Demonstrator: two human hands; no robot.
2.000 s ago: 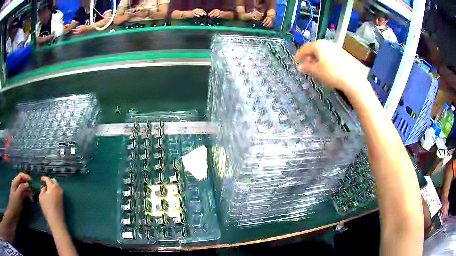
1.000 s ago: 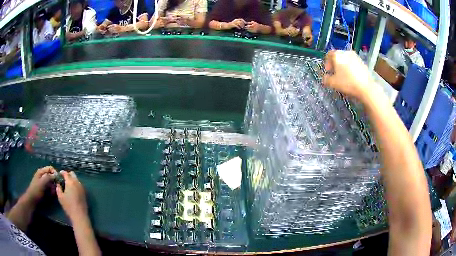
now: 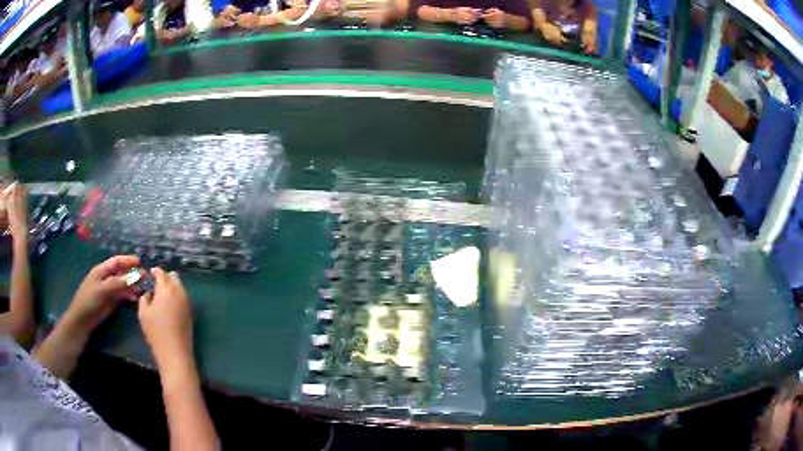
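Observation:
A clear blister tray (image 3: 460, 374) lies in front of me, with rows of small dark modules (image 3: 321, 339) in its left and middle pockets. A pale yellow patch (image 3: 407, 339) shows through its lower middle. A white paper piece (image 3: 458, 276) lies on its right side. A tall pile of clear trays (image 3: 572, 185) stands right of it. My left hand is out of the picture. A blurred hand, seemingly my right hand (image 3: 778, 421), is cut off at the lower right edge; its grip cannot be made out.
A lower tray pile (image 3: 189, 189) with a red mark stands at left. In front of it, a neighbour's hands (image 3: 145, 286) hold a small part. Another person's hand (image 3: 13, 207) is at the far left edge. People sit beyond the green-edged conveyor (image 3: 352, 84). Blue bins (image 3: 770, 167) stand at right.
My right hand and forearm have left the top of the tall tray pile. The view has swung right, so the bench things sit further left relative to my facing or have shifted across the frame.

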